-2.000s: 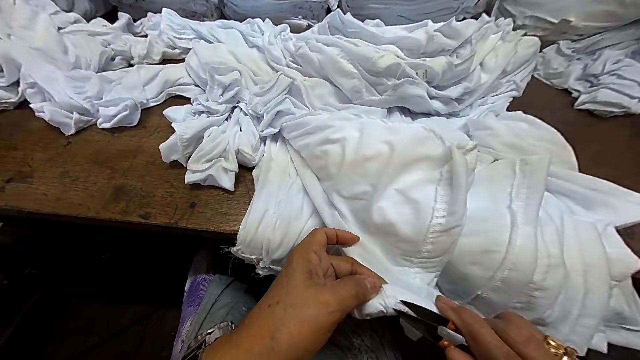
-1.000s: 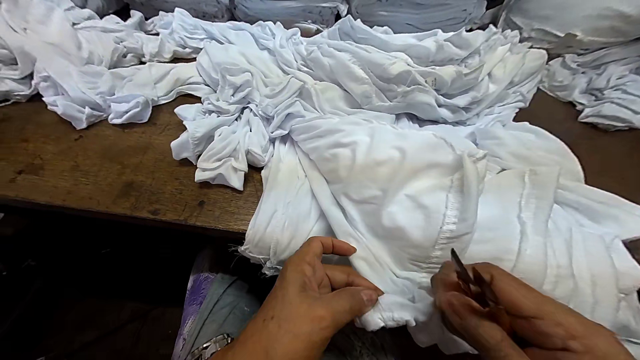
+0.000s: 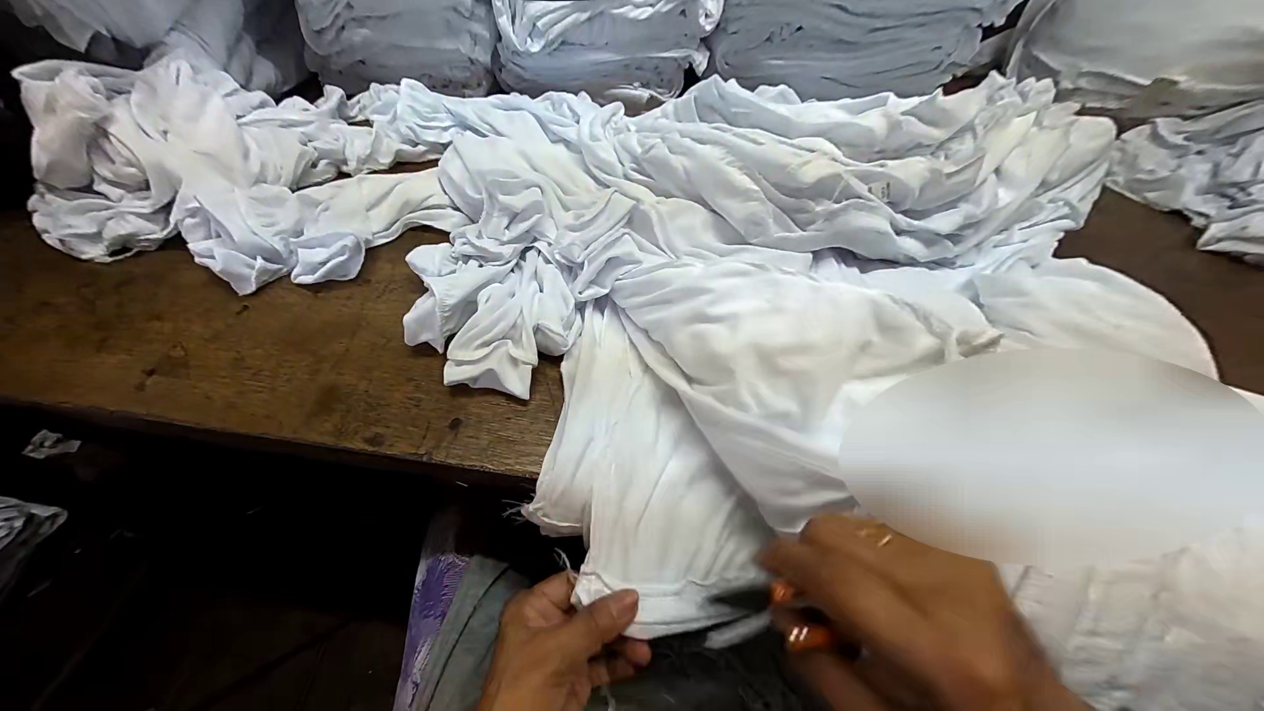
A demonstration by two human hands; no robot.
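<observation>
My left hand (image 3: pixel 568 642) pinches the hemmed lower edge of a white cloth garment (image 3: pixel 662 474) between thumb and fingers, and loose threads stick out at that corner. My right hand (image 3: pixel 889 602), blurred by motion and wearing a gold-coloured ring, holds a small cutting tool with orange handles (image 3: pixel 808 637), which looks like thread snips or scissors. Its blurred blades point left, close to the hem and just right of my left hand. Part of the cloth at the right is hidden by a smooth blurred patch.
A heap of crumpled white garments (image 3: pixel 839 178) lies on the brown wooden table (image 3: pixel 296 395), with more white cloth (image 3: pixel 237 188) at the left. Several wrapped bundles (image 3: pixel 602 44) stand along the back. Below the table's front edge it is dark, with a purple and grey fabric (image 3: pixel 444 612) there.
The garment's hem now lies stretched out from my left hand toward the cutting tool, with a different part of the edge held. The gathered seam seen beside my hands before has shifted away.
</observation>
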